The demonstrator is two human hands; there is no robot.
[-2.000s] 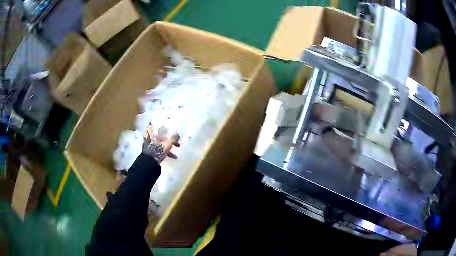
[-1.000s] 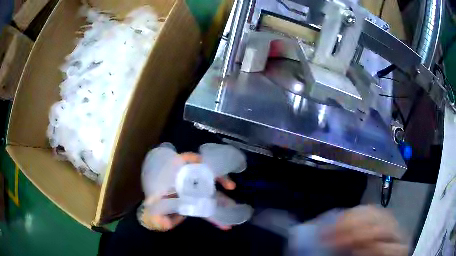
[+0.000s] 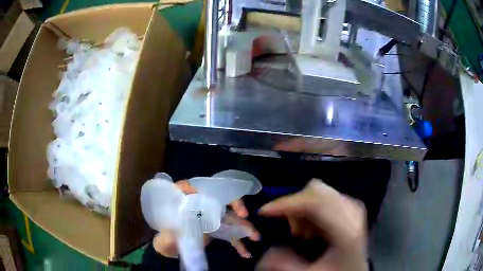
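A translucent white fan blade [image 3: 198, 209] with rounded petals is at the bottom centre-left, below the machine base plate. My left hand [image 3: 169, 241] is behind and under it and holds it; the fingertips show between the petals. The hub faces up. I cannot tell whether more than one blade is stacked there. My right hand [image 3: 331, 225] is to the right of the blade, apart from it, blurred, and cut off by the bottom edge. Its fingers are curled with a gap towards the thumb, and I see nothing in it.
A large carton [image 3: 142, 100] full of white blades stands at left. The shiny base plate [image 3: 296, 114] is ahead, with a pale side block [image 3: 238, 55], a press head [image 3: 325, 71] and a guide post at its left. A blue knob [image 3: 422, 128] is at right, beside a white table edge [image 3: 471, 159].
My left hand has left the carton and now holds a fan blade. The blade has turned since one second ago. My right hand has moved left, closer to it. The view has shifted.
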